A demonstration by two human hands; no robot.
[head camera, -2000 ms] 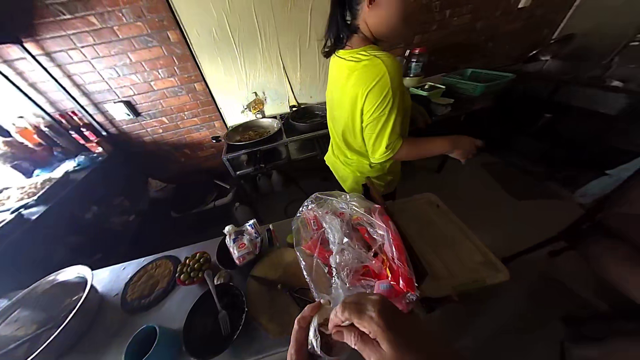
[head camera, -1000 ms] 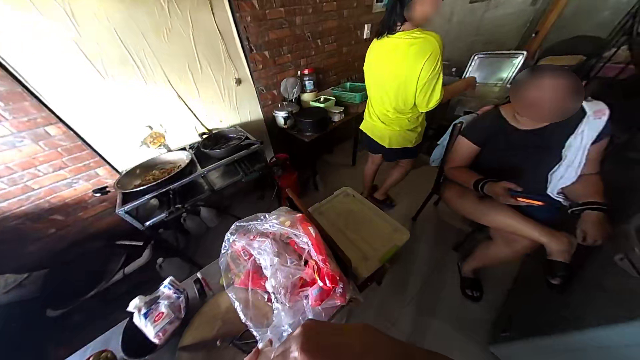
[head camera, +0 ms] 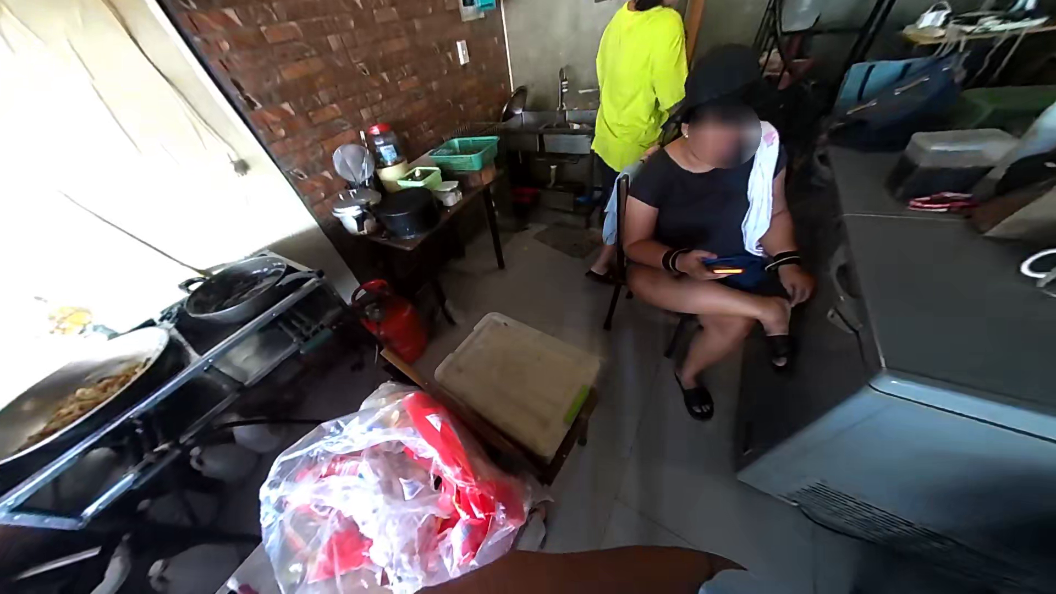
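A clear plastic bag point(head camera: 388, 495) with red and white plastic wrappers in it fills the lower left middle of the view. A bare forearm point(head camera: 594, 571) enters along the bottom edge and runs behind the bag. The hand at its end is hidden by the bag, so its grip does not show. My other hand is out of the frame. Just beyond the bag lies a pale plastic lid or tray point(head camera: 518, 384) on a low wooden stand.
A stove point(head camera: 239, 338) at left bears a wok of food point(head camera: 91, 396) and a dark pan point(head camera: 235, 289). Behind are a red gas cylinder point(head camera: 392, 320) and a small table with pots point(head camera: 408, 213). A seated person point(head camera: 714, 214) holds a phone; a chest freezer point(head camera: 957, 330) stands at right.
The view has swung far to the right. The person in yellow has moved away from the stove to the sink. Both hands showed at the bag's neck earlier; now neither does.
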